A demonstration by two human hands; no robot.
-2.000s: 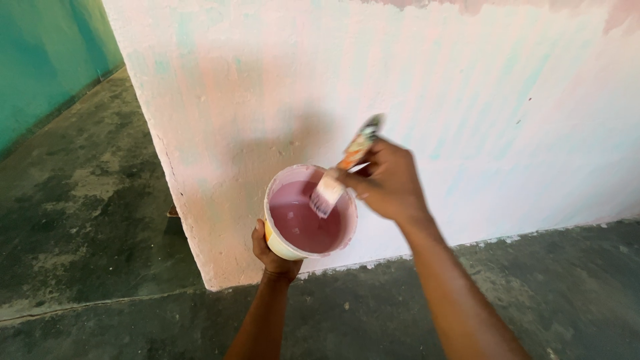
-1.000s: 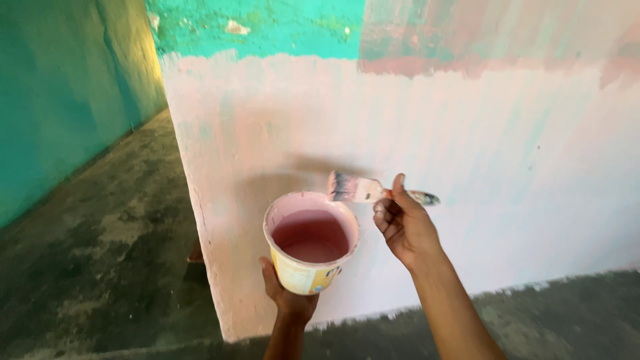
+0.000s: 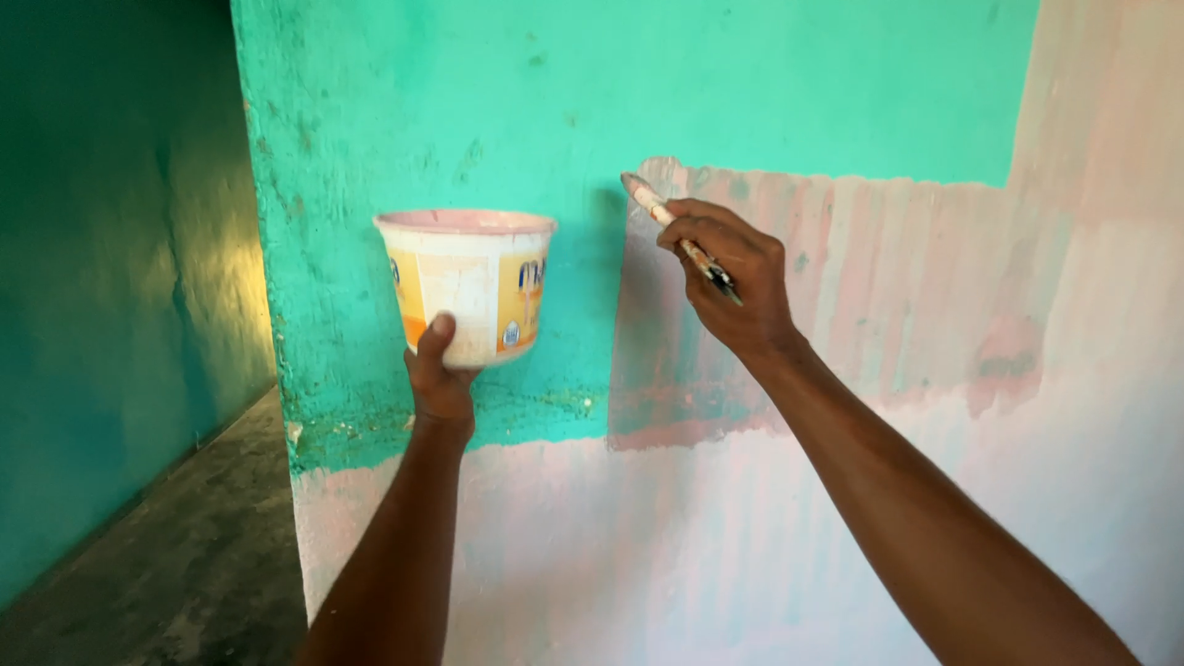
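My left hand point(image 3: 439, 379) holds a white and yellow plastic bucket point(image 3: 462, 291) from below, with the thumb up its side. Pink paint coats the bucket's inner rim; the paint inside is hidden at this angle. In my right hand point(image 3: 735, 277) is a paintbrush point(image 3: 659, 211), gripped by its paint-stained handle. Its pinkish bristles point up and left, at the upper left corner of a pink painted patch point(image 3: 832, 277) on the turquoise wall point(image 3: 573, 102). Whether the bristles touch the wall, I cannot tell.
Pale pink paint point(image 3: 573, 555) covers the lower wall. The wall's left edge runs down beside a passage with a dark concrete floor point(image 3: 213, 527). A darker green wall point(image 3: 102, 277) stands on the passage's far side.
The brush was in the bucket two seconds ago, then above its rim; now it is up at the turquoise wall. The bucket has been raised too. The view has tilted up.
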